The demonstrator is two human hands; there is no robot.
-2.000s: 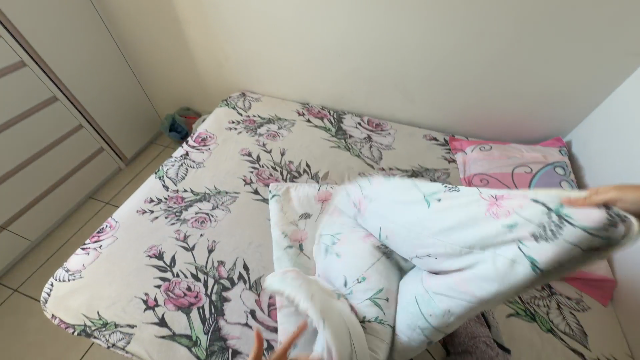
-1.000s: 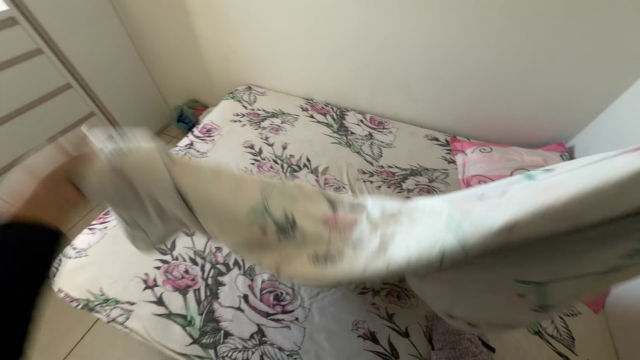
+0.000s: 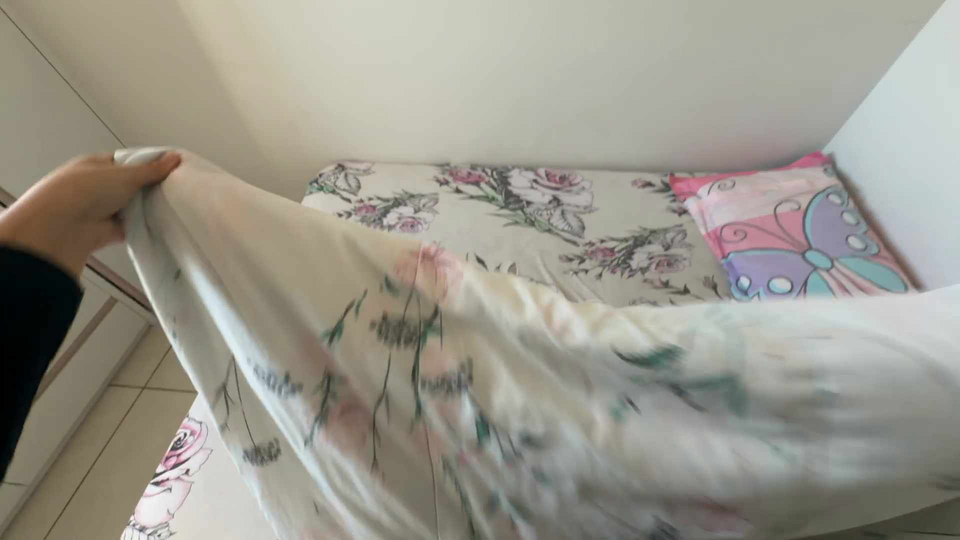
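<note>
My left hand (image 3: 94, 199), in a dark sleeve, grips one corner of a white floral fabric sheet (image 3: 420, 375) at the upper left, thumb over the edge. The sheet hangs down from there and stretches across the front of the view to the right edge, partly blurred. Its far right end lies outside the frame, and my right hand is out of sight. Behind and below the sheet is a mattress with a rose-patterned cover (image 3: 487, 202), largely hidden by the raised fabric.
A pink pillow with a butterfly print (image 3: 810, 232) lies at the mattress's right end, beside the white wall (image 3: 900, 150). A beige wall (image 3: 525, 75) runs behind the bed. Light cabinetry (image 3: 67, 375) and floor tiles (image 3: 120, 427) are at the left.
The sheet, bunched over the mattress two seconds ago, is now spread wide and raised. My left hand, low at the front edge then, now holds its corner at upper left. The right hand has left view.
</note>
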